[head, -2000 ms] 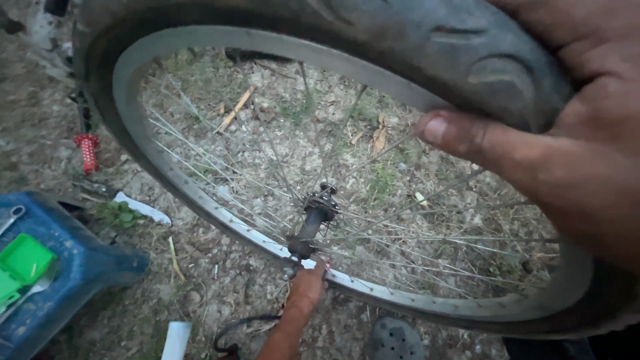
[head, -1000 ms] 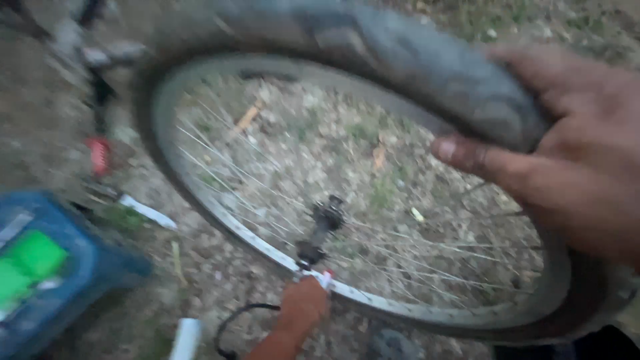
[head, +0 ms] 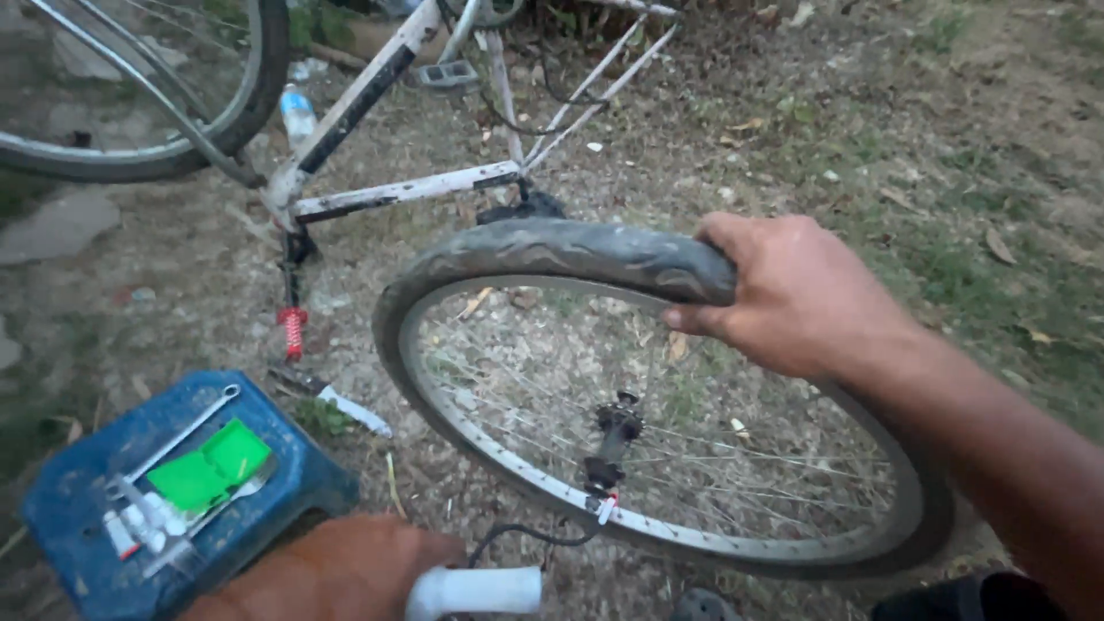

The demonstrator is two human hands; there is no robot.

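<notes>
My right hand grips the top of the tire of a bicycle wheel, thumb against the rim. The wheel leans, its hub and thin spokes in view. A black hose runs to a white and red fitting at the lower rim, near the hub end. At the bottom, my left hand is beside a white plastic pipe-shaped piece, probably part of a pump. Its fingers are blurred and partly hidden, so whether it holds the piece cannot be told.
A blue plastic stool at left bears a combination wrench, an open green case and small tubes. An upturned bicycle frame lies beyond, with a red grip. A plastic bottle stands near it.
My left hand has left the fitting at the rim and moved down and left to the white piece. My right hand stays on the tire. The view now takes in more of the frame.
</notes>
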